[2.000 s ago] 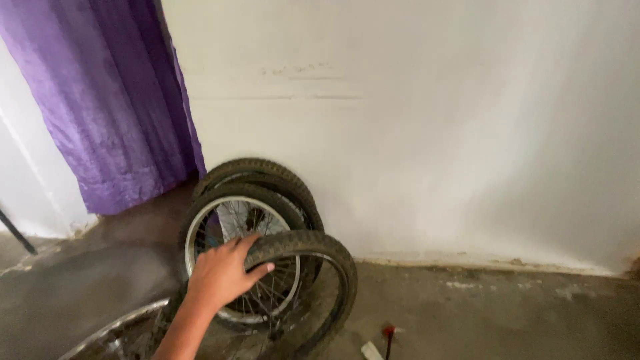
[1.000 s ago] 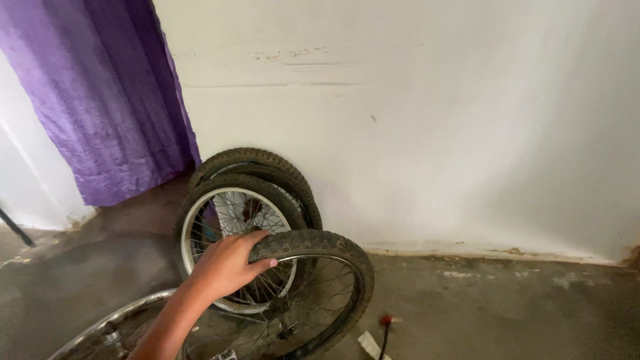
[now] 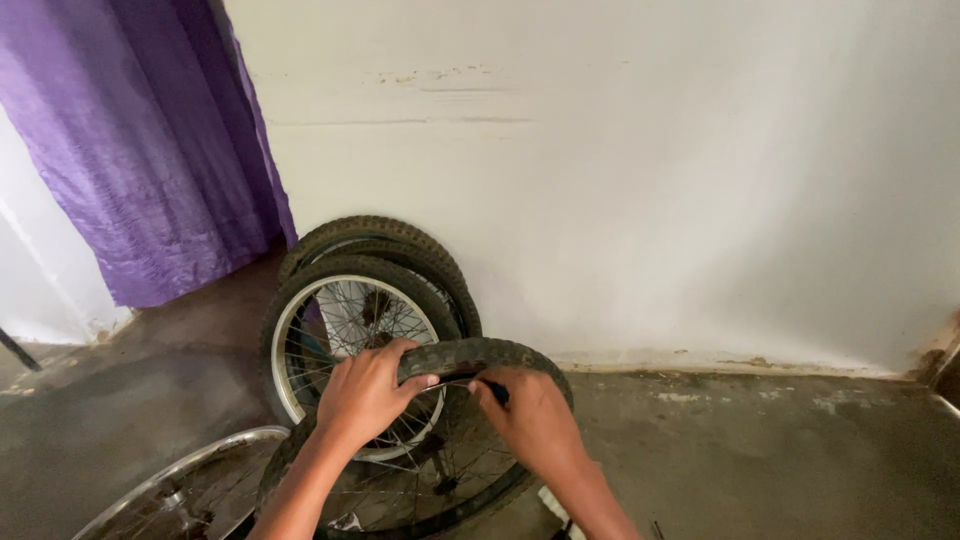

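A spoked bicycle wheel with a knobby black tyre point(image 3: 480, 352) stands upright in front of me. My left hand point(image 3: 371, 390) grips the top left of its tyre, thumb on the inner edge by the rim. On the tyre's inner side at the upper right is my right hand point(image 3: 525, 416), fingers curled at the rim edge; a dark bit shows by its fingers, and I cannot tell if it is a tool or part of the tyre. Behind stands a bicycle wheel with a silver rim point(image 3: 281, 360), with more knobby tyres point(image 3: 375, 227) behind it.
A bare silver wheel rim point(image 3: 180, 466) lies at the lower left. The white wall point(image 3: 600, 187) rises behind the wheels, and a purple curtain point(image 3: 165, 172) hangs at the left. A white object point(image 3: 553, 504) is on the concrete floor point(image 3: 750, 457), partly behind my right forearm.
My right hand has come into view and is now at the inner edge of the tyre. My left hand stays on the top of the tyre.
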